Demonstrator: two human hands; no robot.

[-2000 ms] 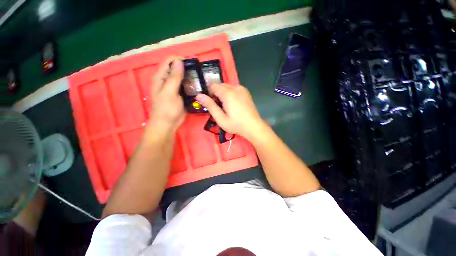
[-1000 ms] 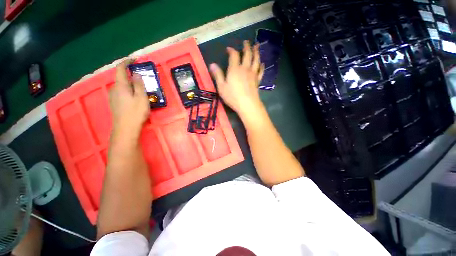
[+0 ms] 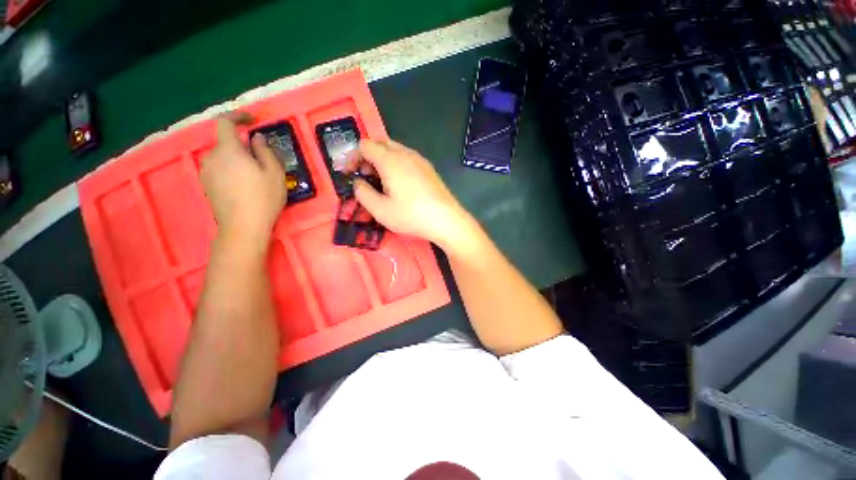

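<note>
The red tray lies on the dark green bench. One handset lies in an upper pocket, and my left hand is at its left side, fingers bent over its edge; I cannot tell if it grips. A second handset lies in the upper right pocket. My right hand is over its lower right side, thumb and fingers close together on thin black front frames. The frames lie partly below the handset, and their upper part is hidden by my fingers.
A smartphone lies right of the tray. A stack of glossy black blister trays stands at right. Loose handsets lie on the green conveyor beyond its pale edge. A desk fan with a white cable is at left.
The two handsets, together in my hands earlier, now lie apart in the tray. My right hand has come back from beside the smartphone to the front frames. The view has shifted.
</note>
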